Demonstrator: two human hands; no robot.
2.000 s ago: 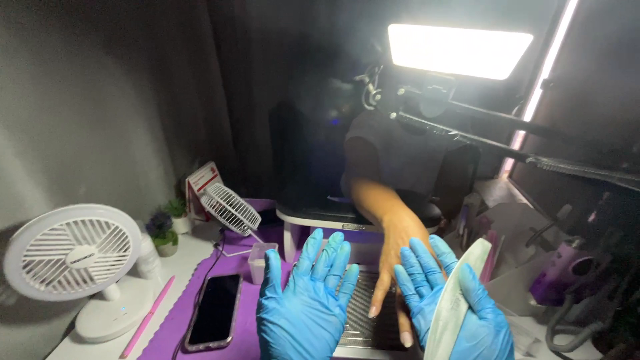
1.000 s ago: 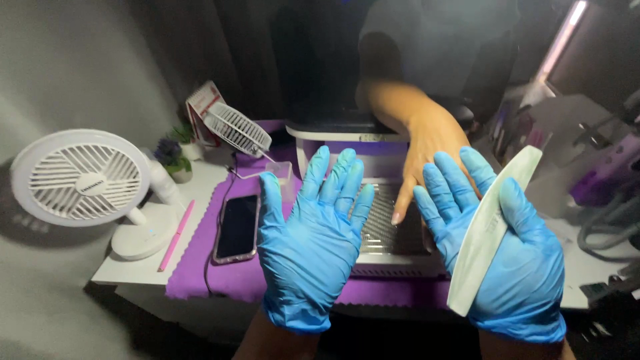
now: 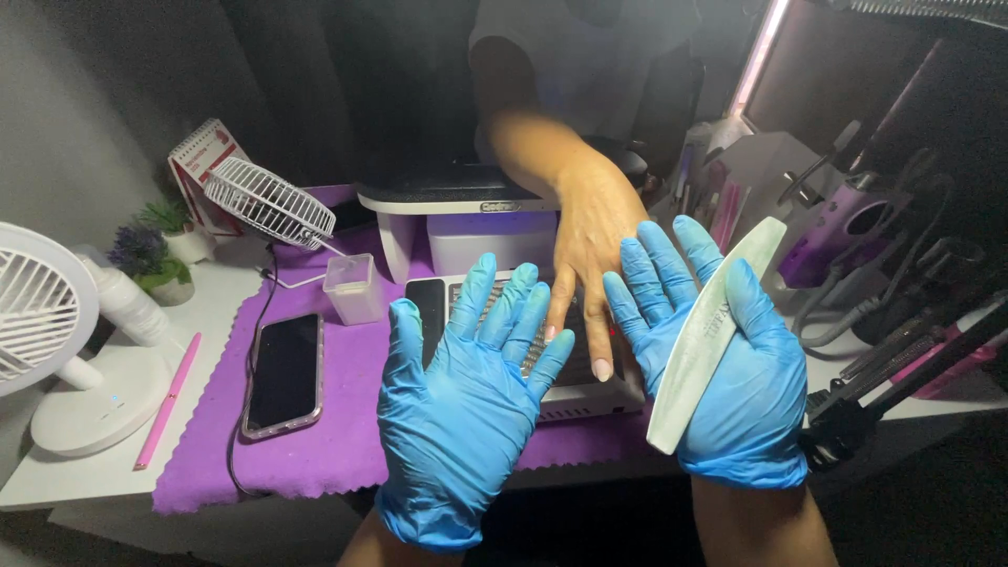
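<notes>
My left hand (image 3: 465, 409), in a blue disposable glove, is palm up with its fingers apart and holds nothing. In a matching glove, my right hand (image 3: 724, 378) is also palm up; its thumb pins a pale green nail file (image 3: 709, 346) slantwise across the palm. Behind and between my hands, another person's bare hand (image 3: 594, 228) reaches down, fingers spread, over a nail dust collector with a metal grille (image 3: 575, 354). Part of the grille is hidden by my left hand. A padded black armrest (image 3: 449, 183) stands behind the collector, under that person's forearm.
On the purple cloth (image 3: 346, 441) lie a smartphone (image 3: 285, 374) and a clear plastic cup (image 3: 353, 287). At left are a round white fan (image 3: 39, 307), a pink pen-like tool (image 3: 168, 402), a smaller fan (image 3: 269, 203) and potted plants. A purple nail drill unit (image 3: 835, 228) stands at right.
The view has tilted and shifted. The other person's fingers are spread wider over the collector than a second ago. Both my hands remain palm up, the file still in my right.
</notes>
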